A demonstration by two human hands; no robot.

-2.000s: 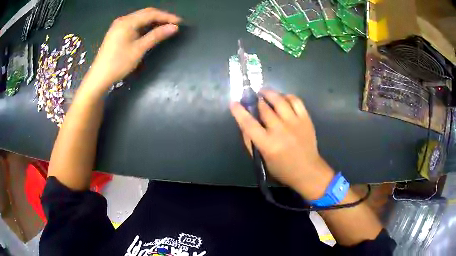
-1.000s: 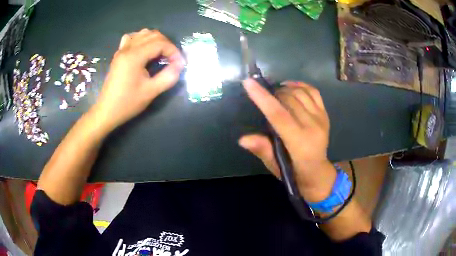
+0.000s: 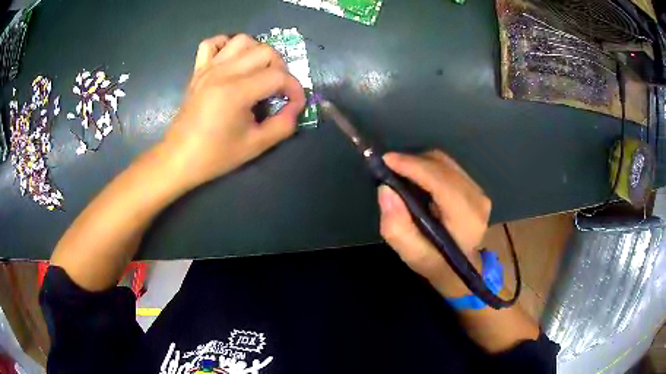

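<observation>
A small green and white circuit board (image 3: 298, 62) lies on the dark green bench top, partly hidden by my left hand. My left hand (image 3: 241, 102) is over the board's left side, thumb and forefinger pinched at its lower right part; what they may pinch is too small to tell. My right hand (image 3: 437, 219) holds the soldering iron (image 3: 423, 208) by its black handle. The iron's metal tip points up and left, at the board's right edge beside my left fingertips. Whether it touches the board I cannot tell.
Small white, yellow and dark red components (image 3: 33, 146) lie in a pile at far left, with a smaller pile (image 3: 98, 102) beside it. Green boards (image 3: 350, 7) show at the top edge. A stained brown board (image 3: 555, 66), black fan grille (image 3: 591, 25) and yellow-green reel (image 3: 632, 172) are at right.
The view has shifted, so boards sit higher in the picture. My left hand has moved over the circuit board. The iron's tip has swung left to the board's edge, its handle now slanting down to the right.
</observation>
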